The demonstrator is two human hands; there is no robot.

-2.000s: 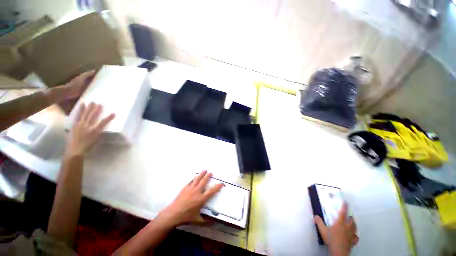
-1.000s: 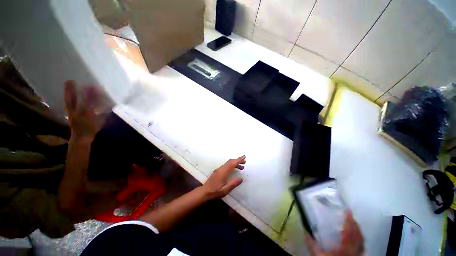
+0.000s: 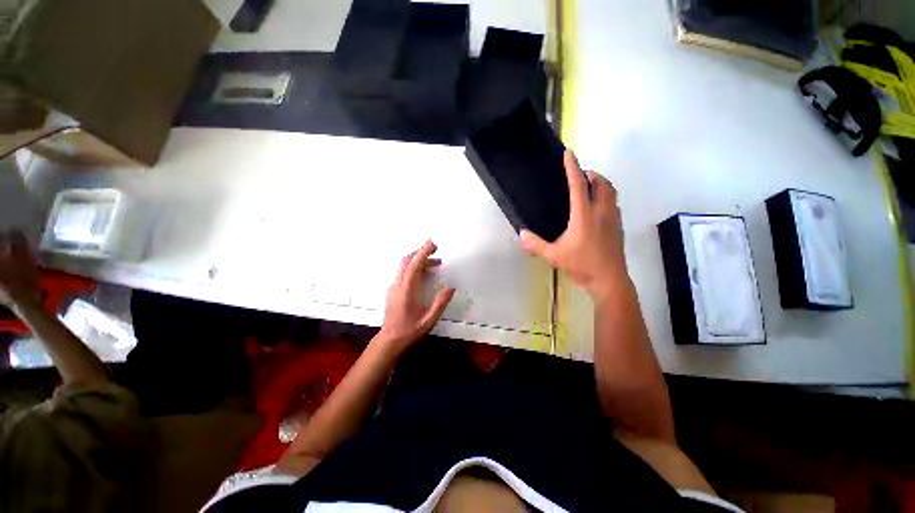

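My right hand (image 3: 592, 225) grips a black box base (image 3: 524, 168) by its lower right side, thumb at the near end and fingers along the edge. The box is open, tilted and empty. My left hand (image 3: 409, 298) is open and empty over the bench's front edge, left of the box. Other empty black box bases (image 3: 429, 60) stand behind. A fitted box with black sides and white top (image 3: 720, 279) lies to the right, with another fitted box (image 3: 818, 248) beyond it.
A brown carton (image 3: 125, 75) stands at the back left. A black mat (image 3: 311, 92) lies under the empty boxes. A white blister tray (image 3: 85, 222) is at the far left near a coworker's arm. Yellow tape (image 3: 568, 100) marks the bench joint. A black looped item (image 3: 845, 108) lies at right.
My right hand has let go of a fitted box, now on the bench at right, and has taken hold of a black box base. The coworker's large white box has left the view.
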